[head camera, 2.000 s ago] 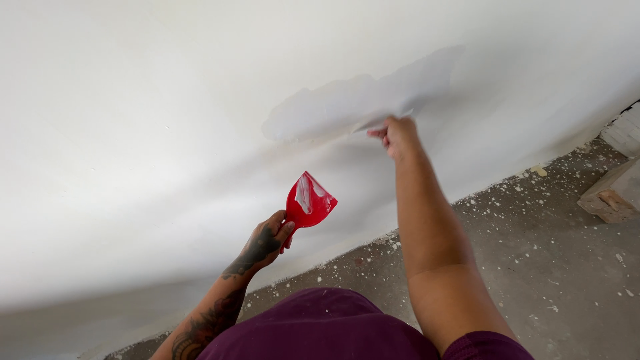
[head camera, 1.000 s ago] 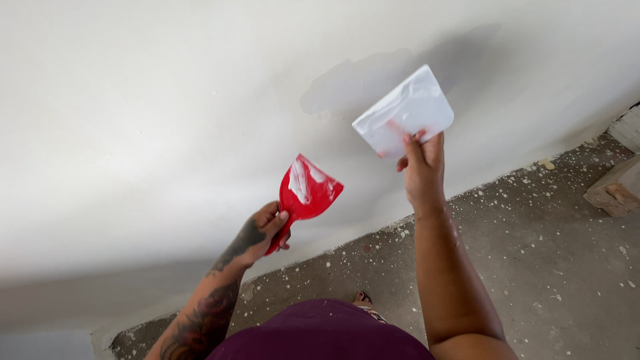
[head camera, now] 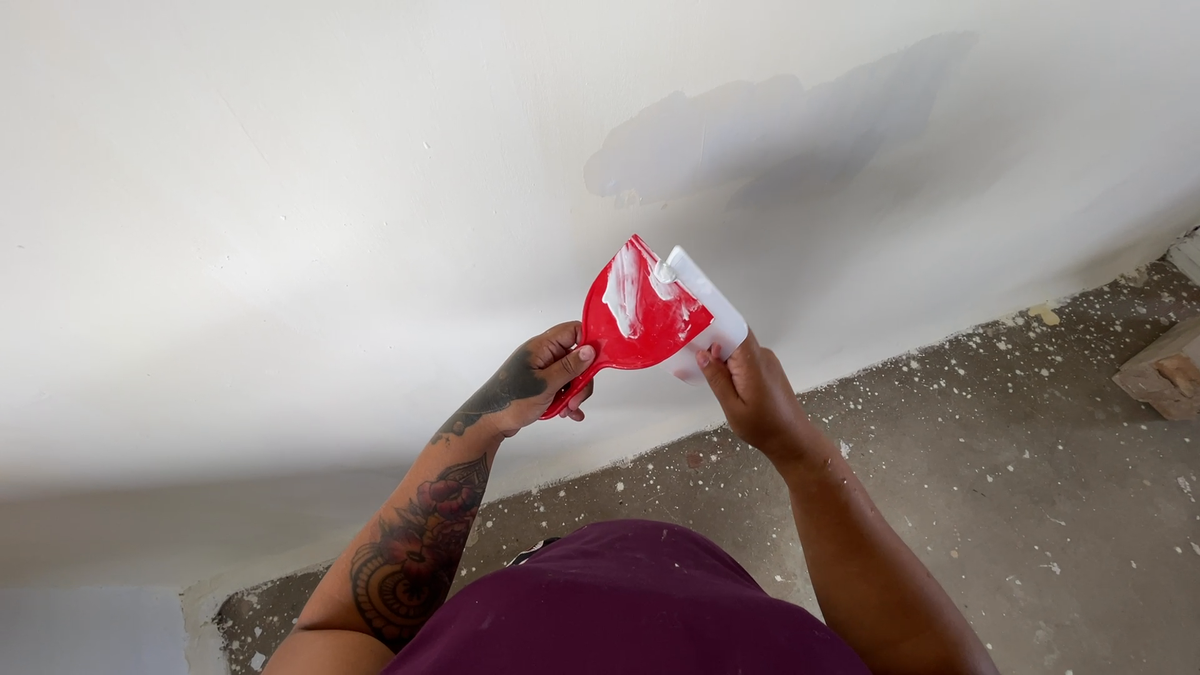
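My left hand [head camera: 553, 370] grips the handle of a red plastic putty knife [head camera: 647, 333], whose wide blade carries smears of white filler [head camera: 623, 295]. Beside it, my right hand [head camera: 750, 384] pinches a translucent white plastic spreader [head camera: 717, 305]. The spreader lies partly behind the red blade, and a small lump of filler sits where their edges meet. Above both tools, a damp-looking greyish patch [head camera: 750, 131] of filler marks the white wall [head camera: 328, 187].
A concrete floor [head camera: 984, 450] spattered with white specks runs along the foot of the wall. At the right edge lies a rough block [head camera: 1167, 370], with a pale object [head camera: 1189, 253] behind it near the wall.
My right hand was at the wall patch two seconds ago, then held the spreader away from it. Now it has come down and left, bringing the spreader to the red putty knife.
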